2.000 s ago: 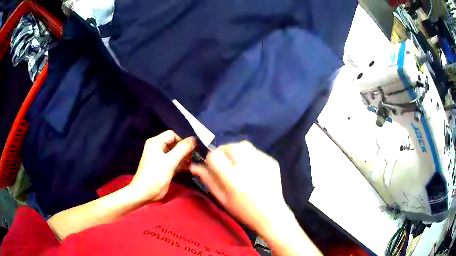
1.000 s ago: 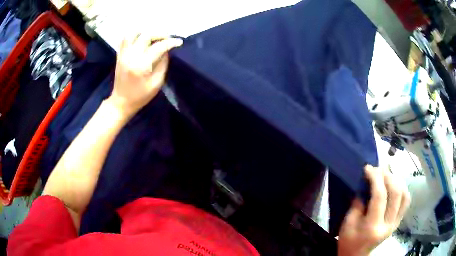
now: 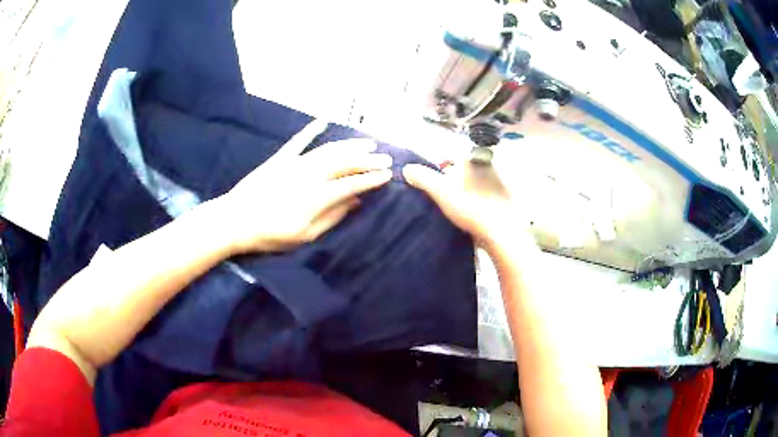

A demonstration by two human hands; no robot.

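Observation:
Dark navy trousers (image 3: 384,265) lie bunched over the white machine table and my lap. Their upper right edge is beside the needle area of the white sewing machine (image 3: 589,128) with a blue stripe. My left hand (image 3: 299,192) lies flat on the cloth, fingers toward that edge. My right hand (image 3: 461,192) is at the same edge, thumb on the cloth, its fingers partly hidden under the machine head. A pale grey-white strip (image 3: 141,158) shows on the cloth at left.
The white table (image 3: 290,51) extends behind the cloth. Green and yellow loops (image 3: 695,320) hang at the table's right edge. A red-orange crate part (image 3: 695,397) is below right. A lighter table surface (image 3: 34,111) is at far left.
The view has turned toward the machine. Both hands have come together from holding the waistband stretched, and the cloth edge now lies on the table by the machine head.

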